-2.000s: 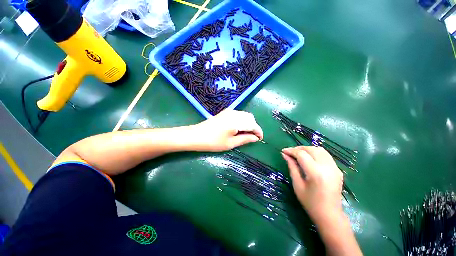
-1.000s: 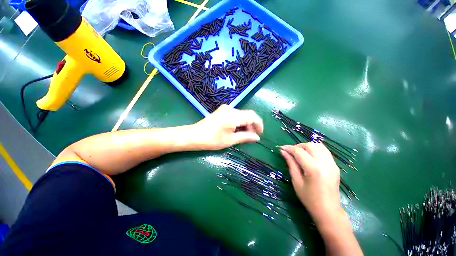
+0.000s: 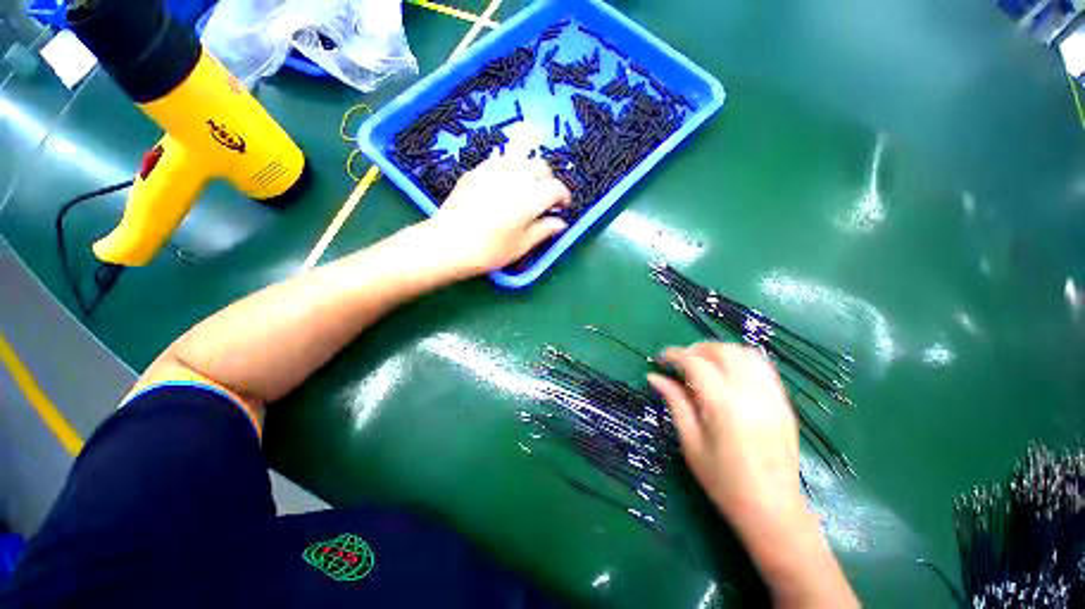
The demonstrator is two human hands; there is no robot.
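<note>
My left hand [image 3: 506,208] is over the near part of the blue parts tray [image 3: 397,188], its fingertips among short black heat-shrink tubing pieces [image 3: 619,140]; whether it grips one cannot be told. My right hand [image 3: 728,416] is over the mat with thumb and forefinger closed on a thin black wire lead [image 3: 619,341], whose free end points left toward the tray. A row of black wire leads [image 3: 601,410] with glints lies just left of my right hand. A looser bundle of black wires [image 3: 761,324] lies just beyond my right hand, partly hidden by it.
A yellow heat gun [image 3: 220,137] with a black cord lies at the upper left. A crumpled clear plastic bag [image 3: 345,42] is beside the tray. A thick pile of dark wires [image 3: 1035,535] is at the lower right edge. Yellow tape [image 3: 345,218] crosses the green mat.
My left hand has moved up and away from the wires into the tray. My right hand has shifted slightly left and still holds a wire.
</note>
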